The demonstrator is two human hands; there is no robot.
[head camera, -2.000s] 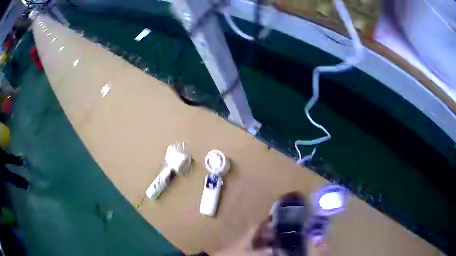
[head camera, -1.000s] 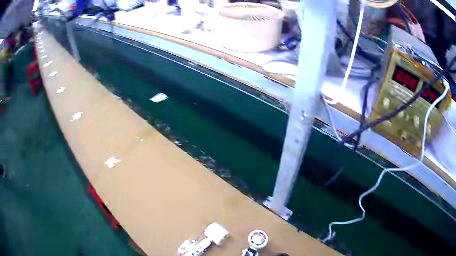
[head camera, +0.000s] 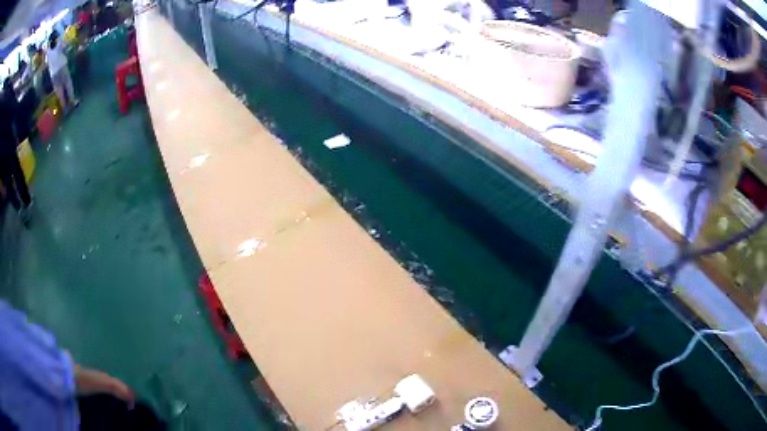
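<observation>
A white handheld fan [head camera: 383,407] lies on its side on the cardboard-covered ledge [head camera: 286,303] at the bottom of the view, its square-looking head to the right. A second white fan [head camera: 481,412] lies right of it, ringed head up, its grip cut off by the bottom edge. The white cord [head camera: 656,387] hangs down to the ledge at the lower right. Neither my left hand nor my right hand is in view.
The green conveyor belt [head camera: 395,168] carries a white slip [head camera: 336,141]. A white metal post [head camera: 580,244] stands beyond the ledge. A person's blue sleeve [head camera: 34,370] and hand [head camera: 105,386] are at lower left. Red stools [head camera: 129,84] stand on the green floor [head camera: 92,244].
The view has swung up and left along the ledge, so the fans sit at its bottom edge. The hand and the dark and purple fans have left the picture. A person's blue sleeve has appeared.
</observation>
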